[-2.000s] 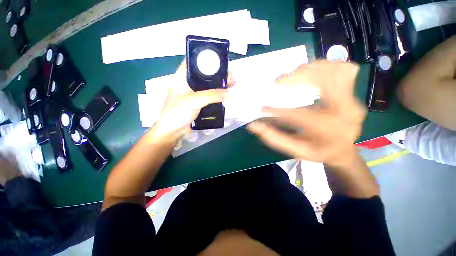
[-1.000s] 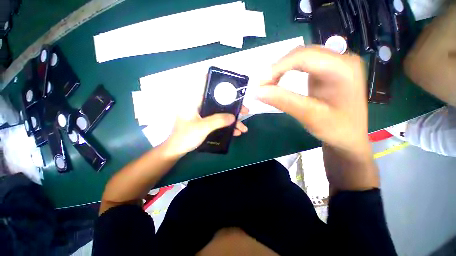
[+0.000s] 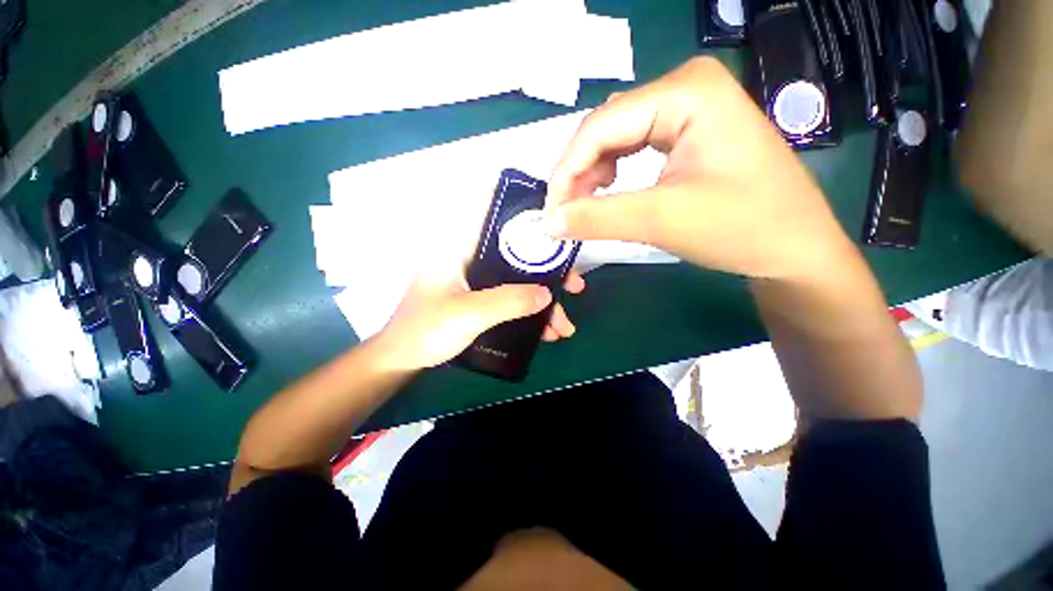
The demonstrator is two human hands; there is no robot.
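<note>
My left hand holds a glossy black box tilted in front of me, thumb across its front. A white disc with a thin ring shows near the box's upper end. My right hand is over that end, thumb and index finger pinched together at the disc's upper edge. A round sticker at the fingertips cannot be told apart from the white disc. White sticker sheets lie on the green table behind the box.
A second stack of white strips lies farther back. Loose, criss-crossed black boxes are at left, and a packed pile of black boxes is at upper right. Another person's arm is at the right edge.
The left hand has brought the box from upright over the sheets to tilted and nearer me. The right hand, blurred over the sheets before, has moved with pinched fingertips onto the box's disc.
</note>
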